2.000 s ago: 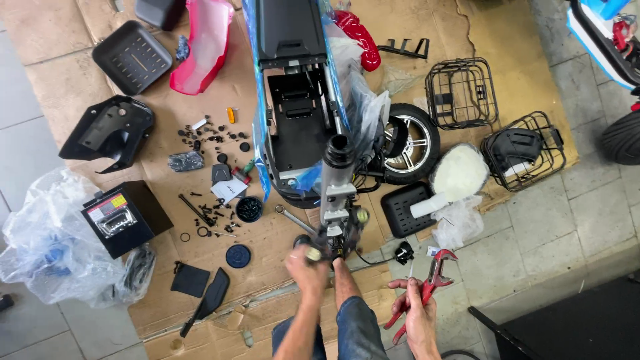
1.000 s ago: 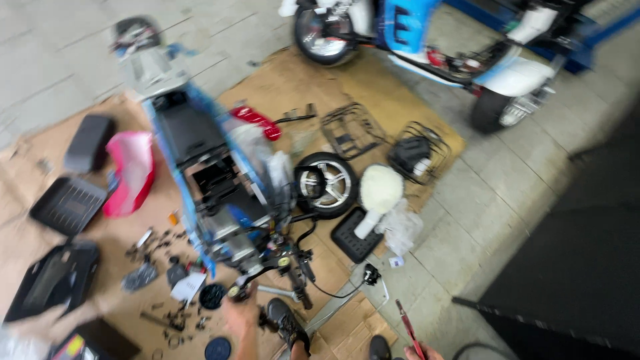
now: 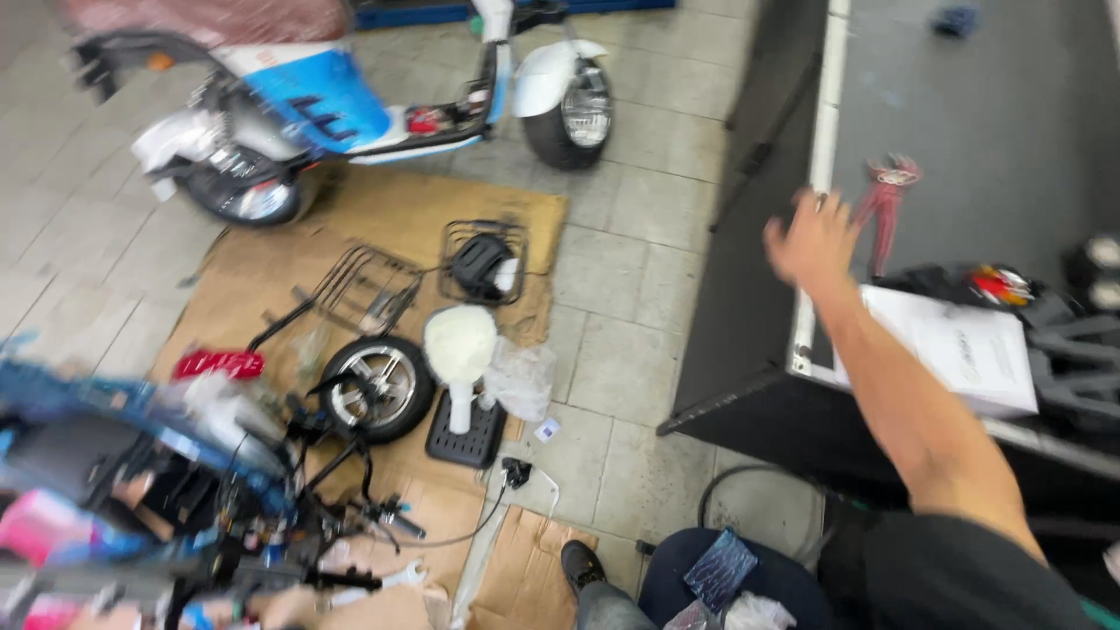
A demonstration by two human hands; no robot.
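My right hand (image 3: 812, 241) is above the near-left edge of a dark workbench, fingers spread, with nothing held. Just right of its fingertips, red-handled pliers (image 3: 888, 206) lie on the bench top. At lower left is the partly dismantled scooter (image 3: 79, 446), with a black handlebar grip (image 3: 405, 523) and a cable running to a small black part (image 3: 516, 472) on the floor. An open-ended wrench (image 3: 404, 575) lies near the scooter's front. Blurred skin-toned patches there may be my left hand, but I cannot tell its shape or what it touches.
A wheel (image 3: 376, 389), wire baskets (image 3: 372, 289), a black tray (image 3: 465, 430) and a plastic bag (image 3: 522, 381) lie on cardboard and tiles. Another scooter (image 3: 328, 101) stands beyond. The bench holds a white box (image 3: 949, 350) and black parts. A stool (image 3: 735, 582) stands below.
My right hand held the red pliers two seconds ago; they now lie on the bench and the hand is open beside them. The view has swung far to the right.
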